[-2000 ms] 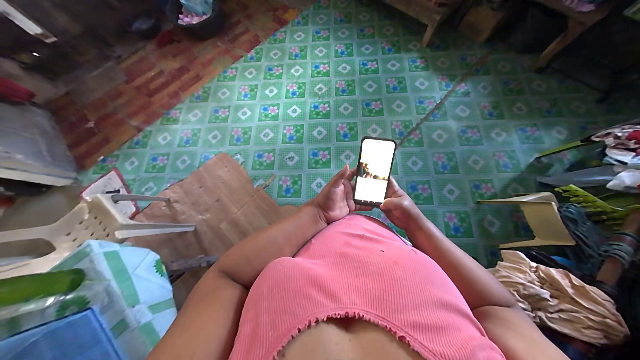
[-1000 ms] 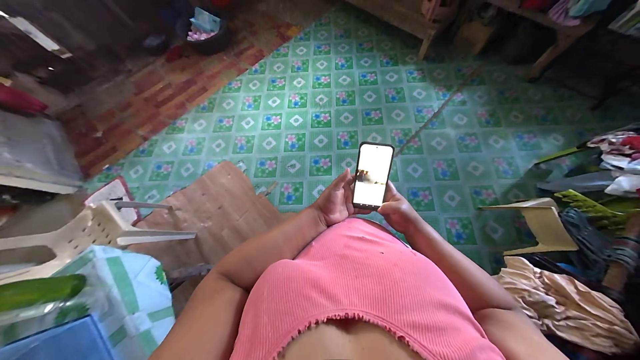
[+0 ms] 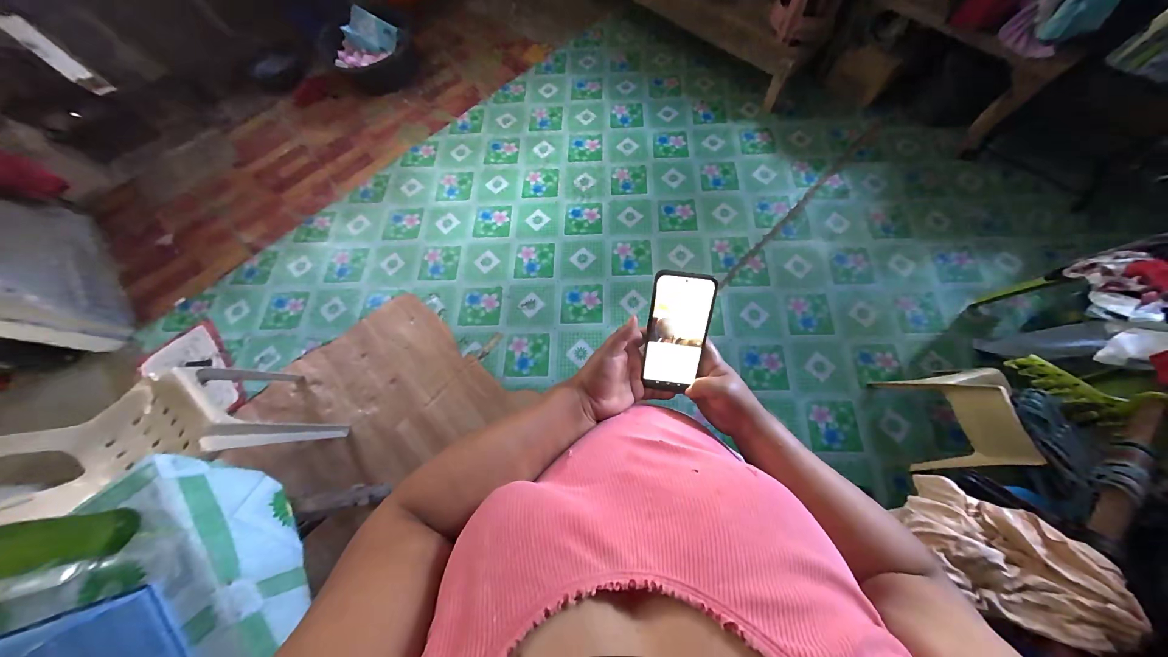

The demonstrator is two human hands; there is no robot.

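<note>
A smartphone (image 3: 679, 330) in a dark case is held upright in front of my waist, its screen lit and mostly white. My left hand (image 3: 613, 372) grips its left edge and lower part, with some fingers hidden behind it. At the lower right corner, my right hand (image 3: 721, 387) holds the phone, the thumb by the bottom edge. Below both hands is the pink ribbed top (image 3: 657, 511) that I wear.
Green patterned floor covering (image 3: 584, 182) lies ahead. A flattened cardboard sheet (image 3: 365, 401) and a plastic chair (image 3: 137, 429) are at the left, near a checked cloth (image 3: 228, 529). Beige cloth (image 3: 1022, 557) and a cream plastic piece (image 3: 985, 420) lie at the right.
</note>
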